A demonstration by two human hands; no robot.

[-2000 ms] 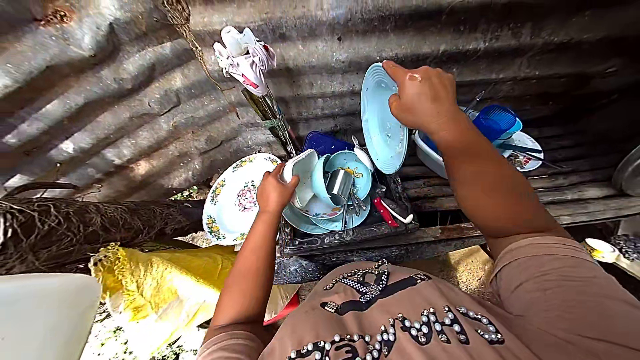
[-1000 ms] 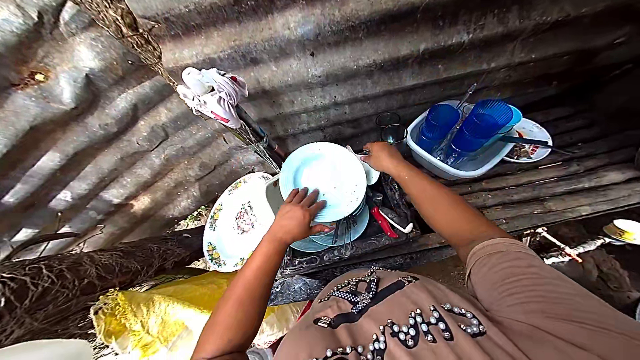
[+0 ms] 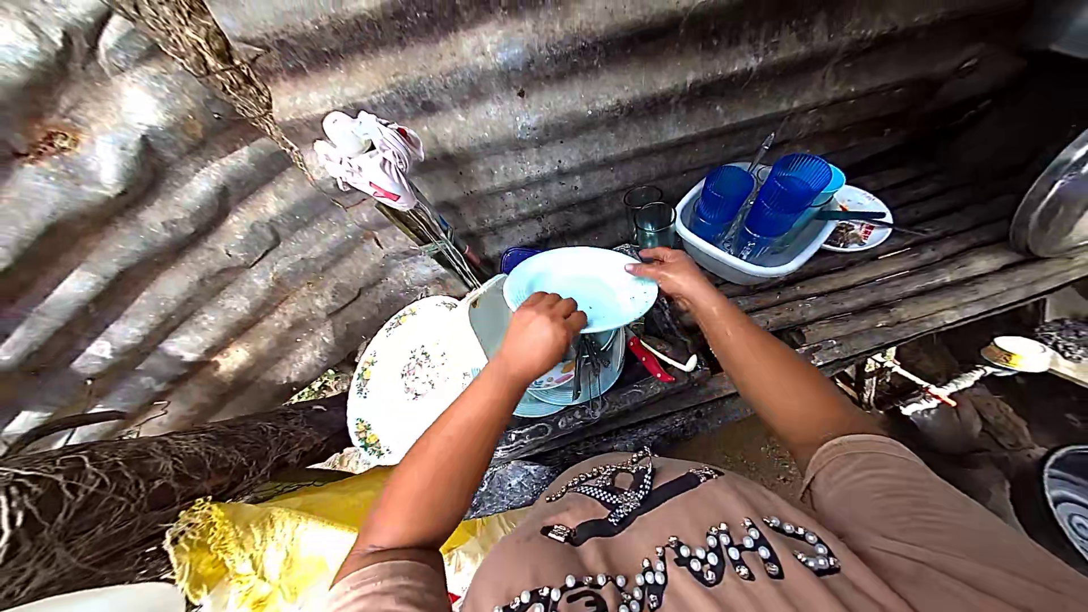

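Observation:
A pale blue plate (image 3: 586,285) is tilted above the stacked dishes, its right rim gripped by my right hand (image 3: 680,276). Curled fingers of my left hand (image 3: 541,331) rest on the plate's near left part; whether they hold anything is hidden. Beneath lie more light blue plates (image 3: 544,406) with metal cutlery (image 3: 588,367) on top. At their left a large white floral platter (image 3: 416,374) leans beside a pale rectangular container (image 3: 489,314). A red-handled utensil (image 3: 651,360) and a white-tipped one lie to the right of the stack.
A white basin (image 3: 739,270) with blue plastic cups (image 3: 786,200) stands on the wooden slat bench (image 3: 918,289), near two drinking glasses (image 3: 654,223). A small plate with scraps (image 3: 867,204) sits beyond it. Corrugated metal sheeting (image 3: 527,110) rises behind. A yellow sack (image 3: 280,544) lies lower left.
Two seconds ago my right hand held the plate upright, higher up; now it is low over the stack. My left hand has gone from flat with spread fingers on the plate to curled.

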